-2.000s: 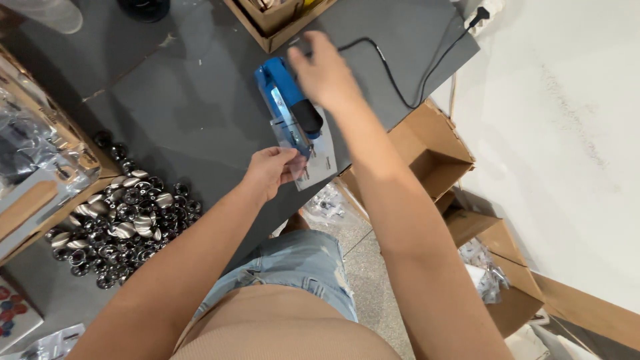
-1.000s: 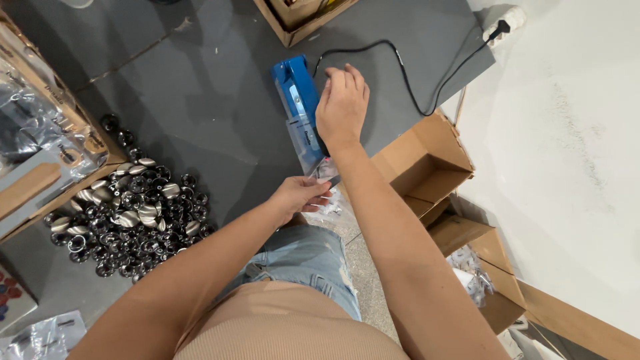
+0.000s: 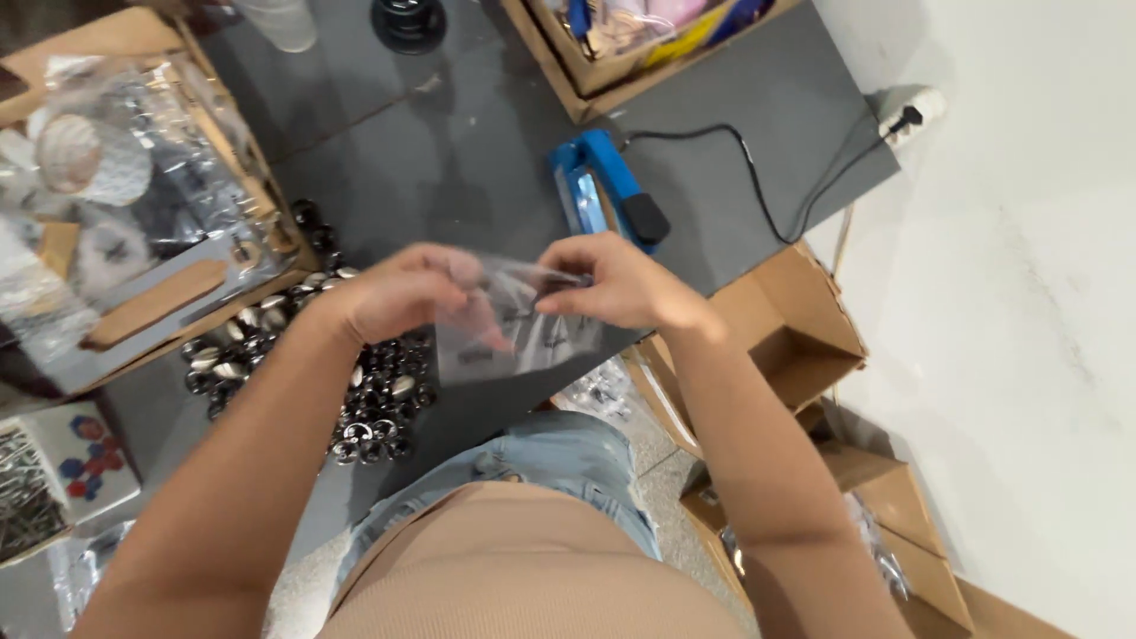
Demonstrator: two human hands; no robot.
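A clear plastic bag (image 3: 519,342) with dark printing hangs between my hands above the table's front edge. My left hand (image 3: 417,288), somewhat blurred, is at the bag's upper left, and its exact hold is hard to make out. Thumb and fingers of my right hand (image 3: 599,284) pinch the bag's upper right. Just beyond my right hand, a blue impulse heat sealer (image 3: 612,177) with a black handle end lies on the grey table. A heap of shiny dark and silver metal knobs (image 3: 382,390) lies by my left forearm.
A carton (image 3: 213,315) of plastic-bagged parts stands left, with a box of screws (image 3: 102,461) below it. Another carton (image 3: 581,102) is at the back. A black power cord (image 3: 750,160) runs to a wall socket strip (image 3: 923,106). Open cardboard boxes (image 3: 799,337) stand at the right.
My hands have moved left, away from the heat sealer, and a clear bag is now spread between them. Earlier my right hand was beside the sealer. The view has shifted.
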